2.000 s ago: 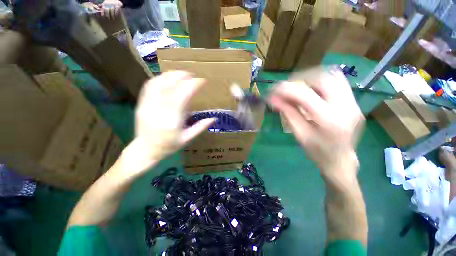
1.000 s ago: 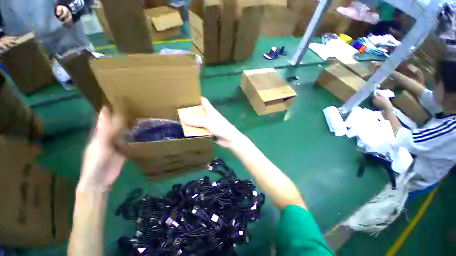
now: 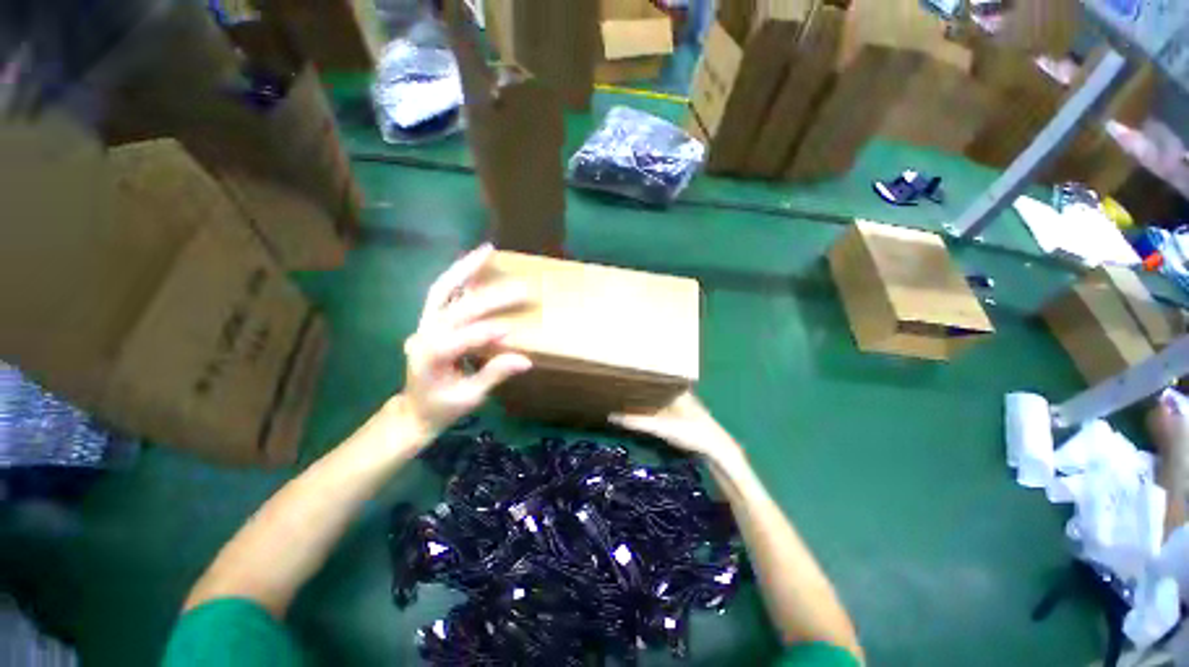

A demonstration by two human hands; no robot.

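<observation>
A small brown carton (image 3: 606,319) stands in front of me with its lid down. My left hand (image 3: 463,345) is at its left end, thumb on the near side and fingers over the top left edge. My right hand (image 3: 672,424) is at its lower right front corner, fingers against the near face and partly hidden. The heap of coiled black cables (image 3: 561,547), with small whitish ends, lies just below the carton. The inside of the carton is hidden.
A closed carton (image 3: 906,287) lies to the right. Large open cartons (image 3: 196,326) stand at left. Bubble-wrapped goods (image 3: 636,156) lie beyond the carton. White plastic (image 3: 1108,482) is piled at right by a grey metal frame (image 3: 1043,130). Small dark items (image 3: 909,189) lie on the far table.
The carton's raised lid is now folded down and closed. My right hand has gone from inside the carton to its lower right front. The view has turned left.
</observation>
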